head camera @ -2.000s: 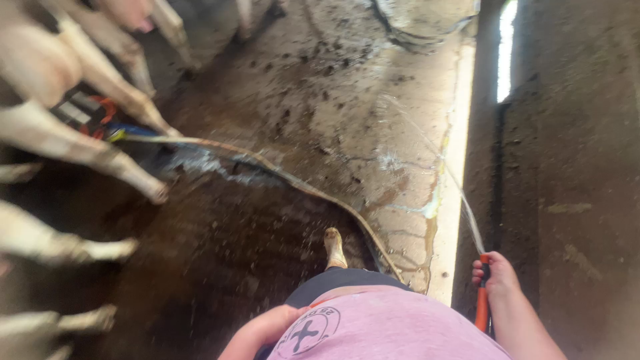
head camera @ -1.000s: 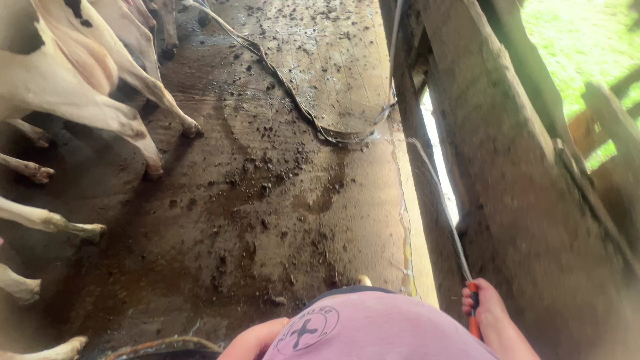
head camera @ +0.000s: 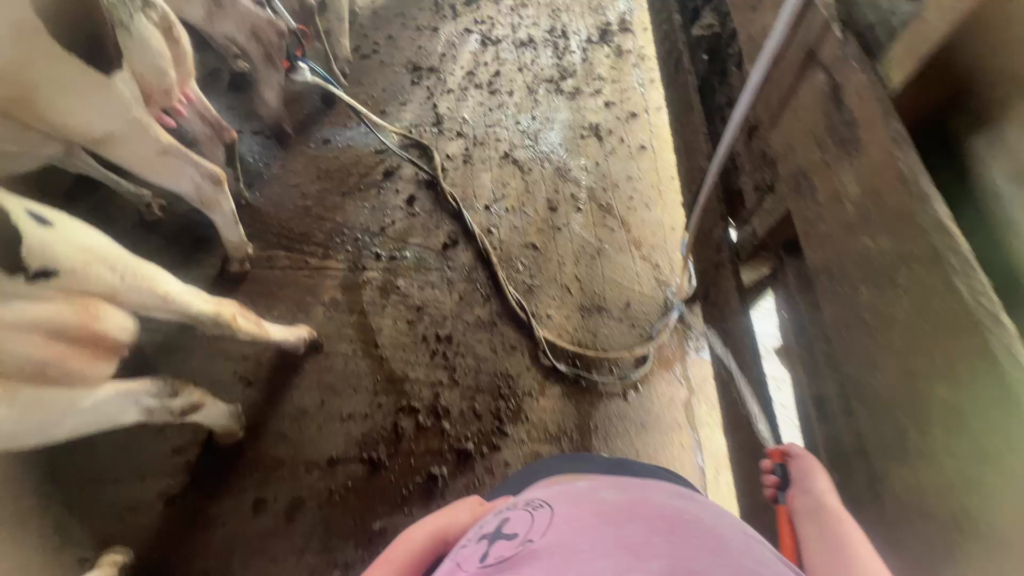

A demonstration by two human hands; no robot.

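Observation:
My right hand [head camera: 800, 478] is closed around an orange hose with a black part [head camera: 780, 488] at the lower right. A stream of water [head camera: 740, 384] leaves it and lands near the pale edge of the concrete floor. There, hoses or cords [head camera: 496, 272] lie in a loop and run up-left to a milking unit [head camera: 296, 64] by the cows' legs. A pale hose [head camera: 740, 112] rises from the loop to the top right. My left forearm [head camera: 432, 532] shows beside the pink shirt, and my left hand is hidden behind it.
Several cows [head camera: 104, 128] stand along the left, with hind legs and an udder [head camera: 164, 100] showing. The wet concrete floor [head camera: 384, 320] is strewn with dark clumps. Wooden boards [head camera: 872, 200] run along the right, with a bright gap beside the floor's edge.
The view has shifted forward along the floor. The water stream, earlier reaching open floor, now meets the looped hoses by the pale edge. My right hand keeps hold of the orange hose.

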